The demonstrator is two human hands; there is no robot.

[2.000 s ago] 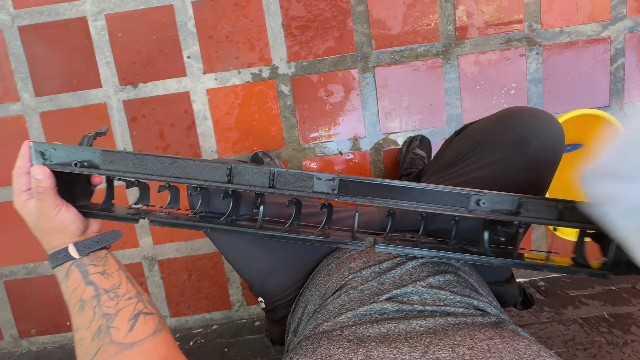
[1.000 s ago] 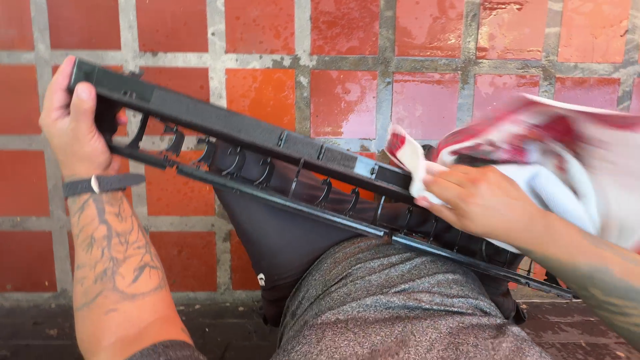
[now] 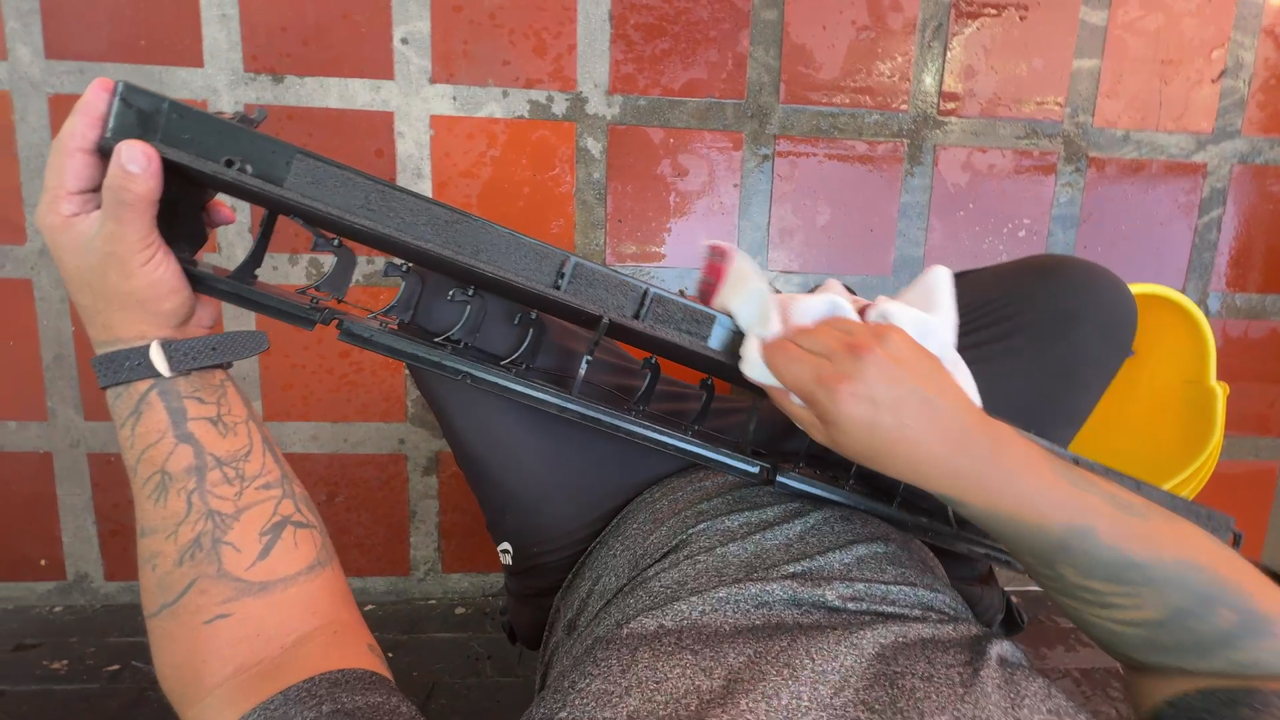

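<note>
A long black plastic frame (image 3: 430,225) with curved ribs between two rails lies slantwise over my lap, its left end higher in the view. My left hand (image 3: 130,220) grips that left end, thumb on the near face and fingers behind. My right hand (image 3: 850,380) holds a bunched white and red cloth (image 3: 800,310) against the upper rail, right of the middle. Foam-like strips line this rail. The cloth and my right forearm hide part of the frame's right half.
A yellow bucket (image 3: 1150,390) stands at the right beside my bent knee (image 3: 1040,310). Red floor tiles (image 3: 670,190) with grey joints, wet in places, lie beyond the frame. A dark ledge (image 3: 70,650) runs along the lower left.
My right hand came in from the right with the cloth, which now sits bunched on the upper rail rather than spread out. The frame has tilted, its left end rising in view.
</note>
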